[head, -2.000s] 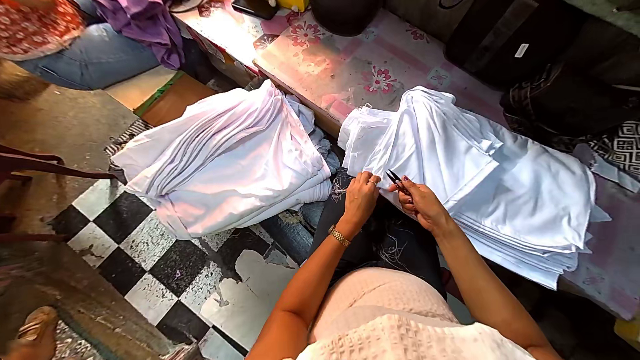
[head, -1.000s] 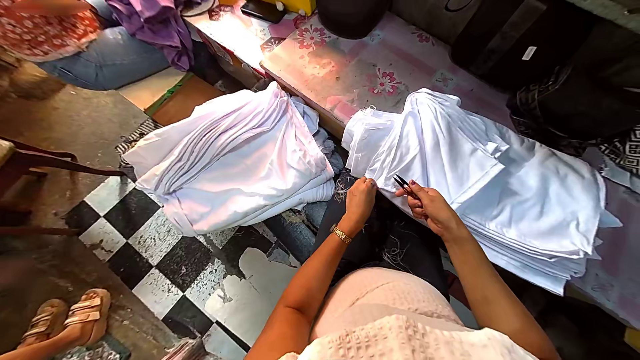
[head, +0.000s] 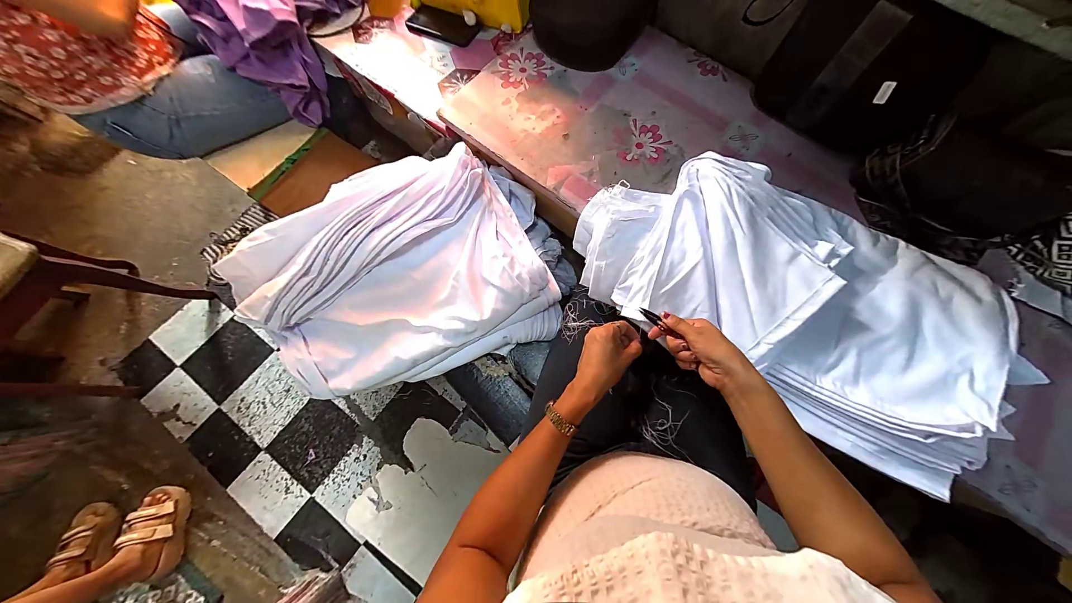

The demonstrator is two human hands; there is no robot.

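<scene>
My right hand (head: 702,345) holds small dark thread snips (head: 656,320), their tips pointing up and left beside the lower left edge of the white cloth. My left hand (head: 610,350), a watch on its wrist, is close beside it with curled fingers; whether thread or cloth is between them cannot be told. On the right, a stack of white cloth pieces (head: 913,310) lies on the flowered surface, its top piece bunched at the left. Another pile of white cloth (head: 419,276) lies to the left of my hands. Loose threads (head: 663,425) cling to the dark trousers on my lap.
A flower-patterned table (head: 586,117) runs behind the stacks, with a phone (head: 442,26) and a black bag (head: 871,67) on it. A seated person in jeans (head: 188,105) is at upper left. Sandalled feet (head: 151,532) are at lower left, near a dark chair (head: 63,272).
My two hands have stayed close together over my lap, with the snips still in the right one. The view has shifted slightly, and both sandalled feet show more fully at lower left than two seconds ago.
</scene>
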